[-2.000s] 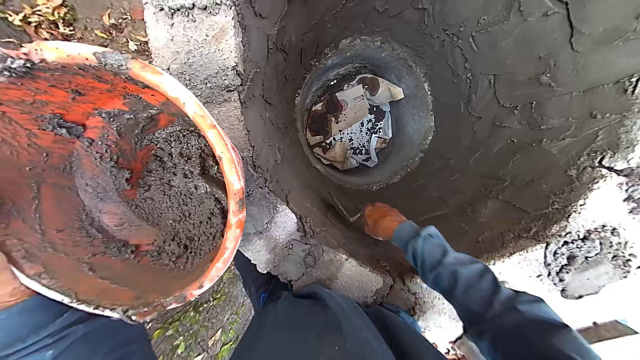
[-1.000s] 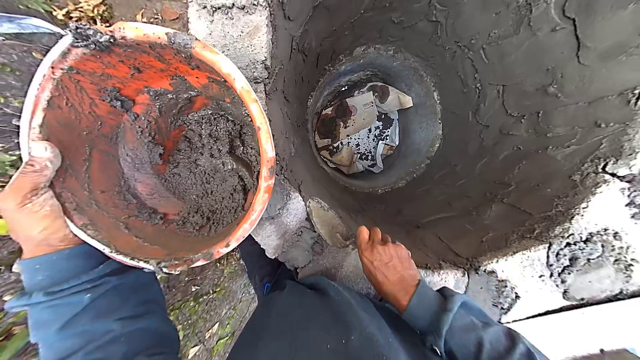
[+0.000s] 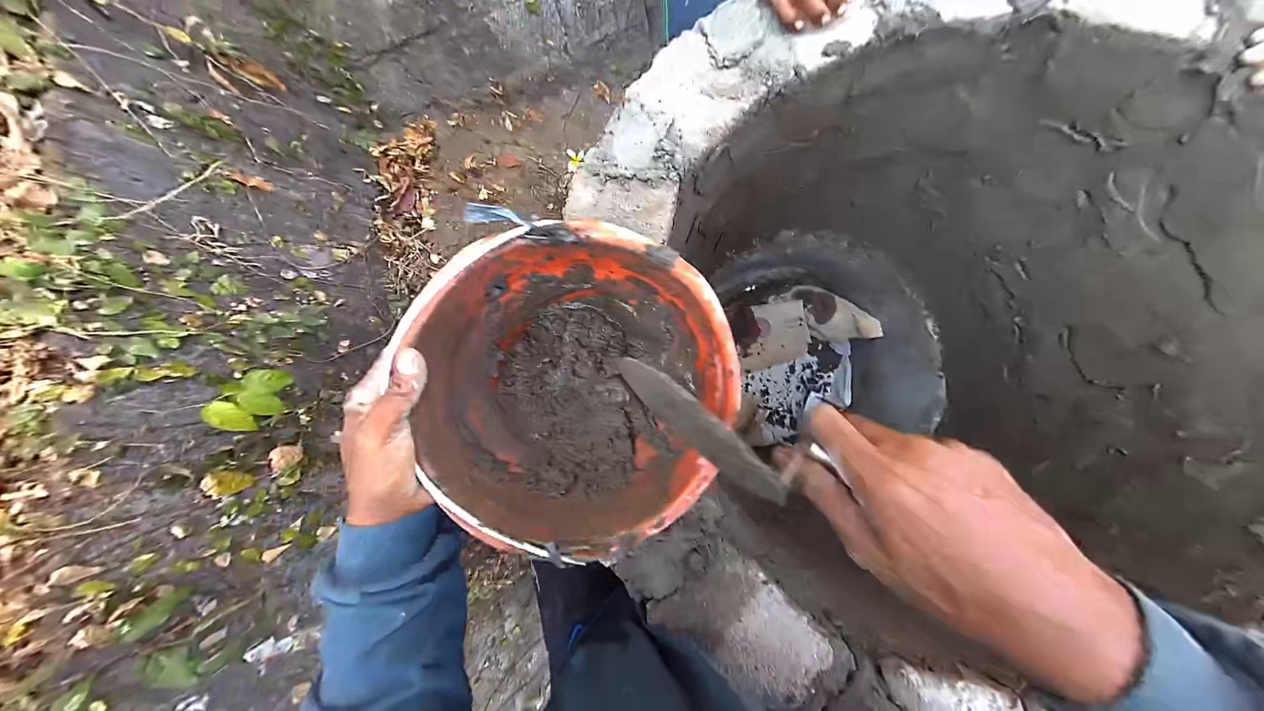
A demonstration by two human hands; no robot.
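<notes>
My left hand (image 3: 383, 434) grips the rim of an orange bucket (image 3: 729, 346) at its left side, thumb on the edge. Wet grey mortar (image 3: 568, 395) lies inside, its walls smeared with it. In my right hand (image 3: 948, 533) is a trowel (image 3: 696, 425), held by its handle, with the blade crossing the bucket's right rim and its tip over the mortar. Behind and to the right curves a round wall coated in fresh grey mortar (image 3: 1066, 257). Lower down inside it sits a round opening with a smooth grey rim (image 3: 904, 365), holding torn, stained paper sacking (image 3: 780, 336).
A rough block rim (image 3: 642, 148) borders the round pit. Another person's hand (image 3: 805, 12) rests on it at the top, and part of a hand (image 3: 1254, 59) shows at the right edge. Leaves and creeping plants (image 3: 247, 395) cover the ground at left. My legs are below the bucket.
My right hand has come from the pit's near edge to the bucket, with the trowel blade over it. The view has swung left, and other people's hands have come into sight.
</notes>
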